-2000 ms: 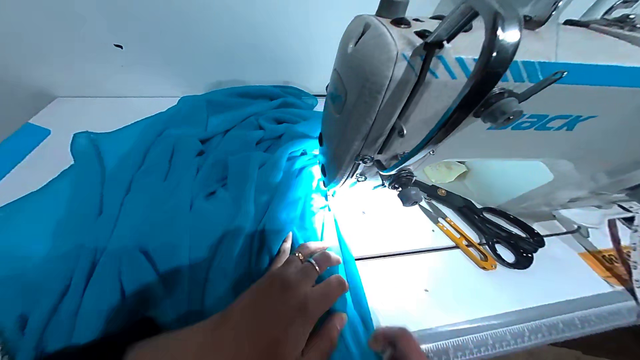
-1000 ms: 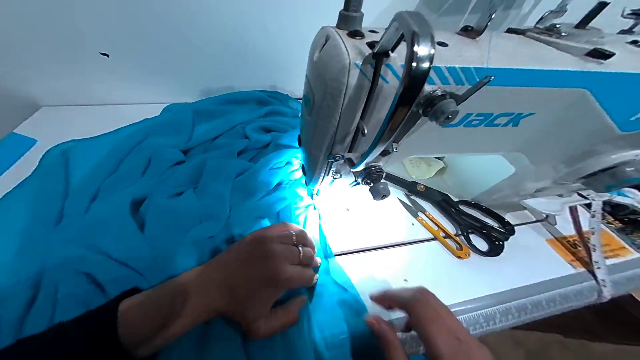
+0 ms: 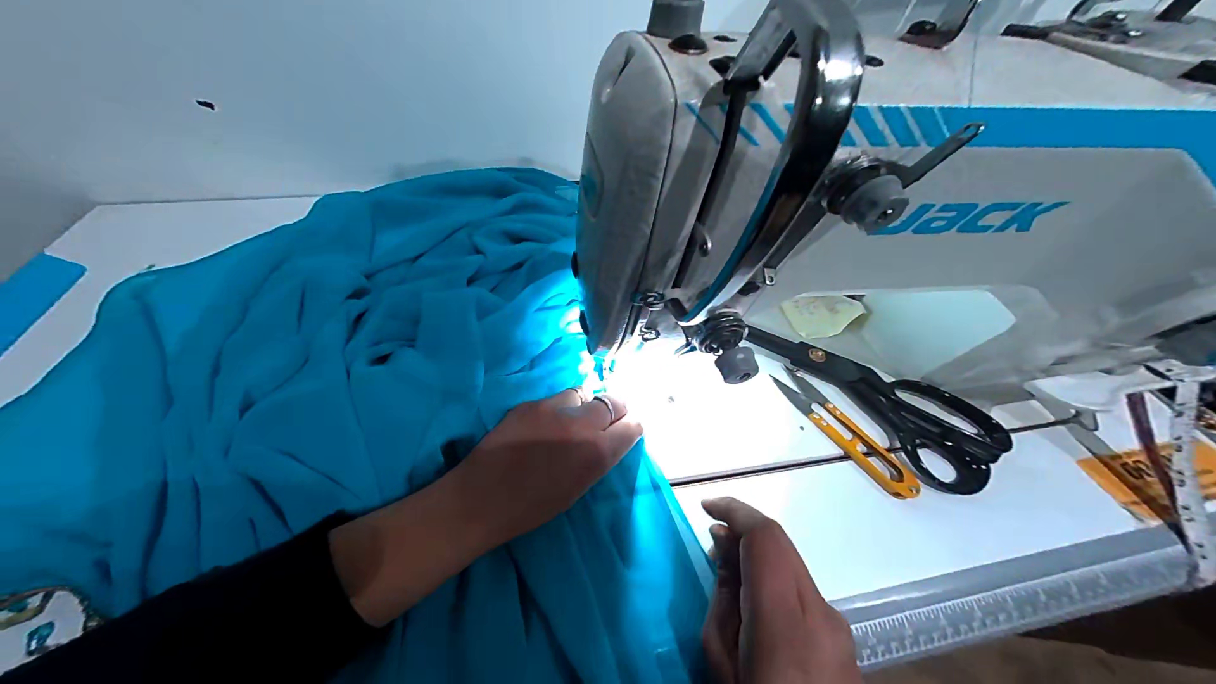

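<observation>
Gathered turquoise fabric [image 3: 408, 323] spreads over the left of the sewing table, and its right edge runs under the needle area of a Jack sewing machine [image 3: 627, 190]. A bright lamp glare hides the needle and presser foot. My left hand [image 3: 551, 451], with rings on its fingers, lies on the fabric just in front of the needle area, fingertips bent down onto the cloth. My right hand [image 3: 774, 594] is lower right at the fabric's edge, index finger extended and the other fingers curled; whether it pinches the cloth is hidden.
Black-handled scissors [image 3: 950, 408] and yellow thread snips [image 3: 869, 451] lie under the machine arm, right of the needle. A clear ruler strip [image 3: 1007, 594] runs along the table's front edge. A measuring tape [image 3: 1187, 456] hangs at the far right, beside an orange label [image 3: 1130, 480].
My left hand has moved up the fabric, closer to the needle area. My right hand, only partly in view two seconds ago, now shows more fully beside the cloth's edge.
</observation>
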